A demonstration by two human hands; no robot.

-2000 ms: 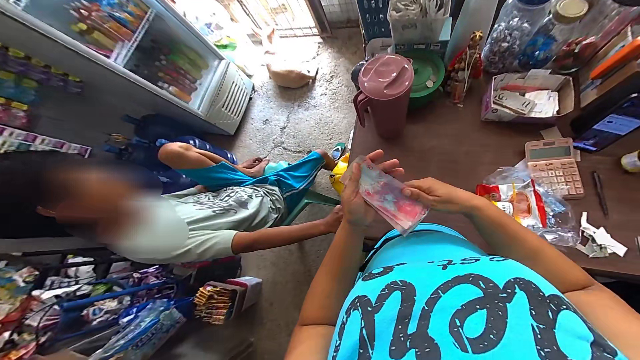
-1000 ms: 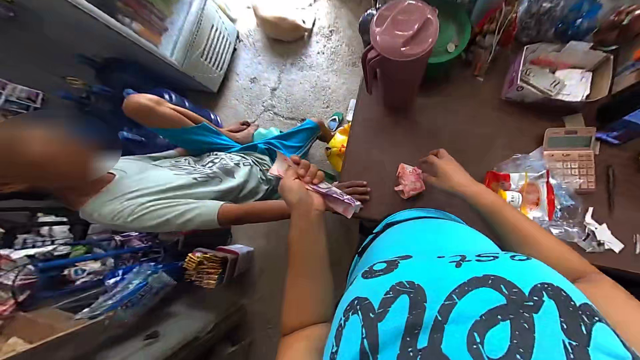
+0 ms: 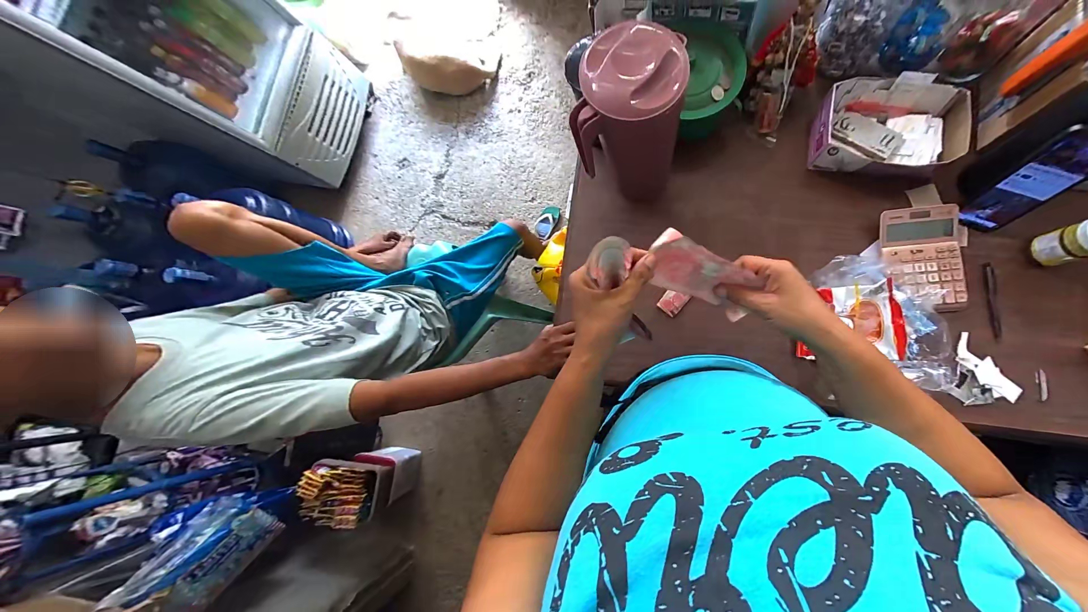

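My left hand point(image 3: 602, 297) grips a curled stack of banknotes point(image 3: 610, 259) above the table's near left corner. My right hand point(image 3: 769, 293) pinches a reddish banknote point(image 3: 693, 270), and that note's other end reaches my left fingertips. Beneath the hands, a small folded reddish paper, perhaps a banknote point(image 3: 671, 303), lies on the brown table point(image 3: 765, 204). A pink lidded plastic pitcher point(image 3: 637, 110) stands just beyond my left hand. To the right of my right hand are a red and white plastic packet point(image 3: 867, 319) and a pink calculator point(image 3: 922, 255).
A seated person point(image 3: 289, 357) at the left rests a hand near the table's edge. Behind the pitcher is a green plastic basin point(image 3: 714, 76). An open carton point(image 3: 816, 144) of papers, a smartphone point(image 3: 1024, 183), a pen point(image 3: 992, 299) and torn paper point(image 3: 986, 374) are on the table's right part.
My left hand has moved from beside the seated person back over the table's edge, with the notes in it. My right hand, on the table a second ago, now holds up a banknote.
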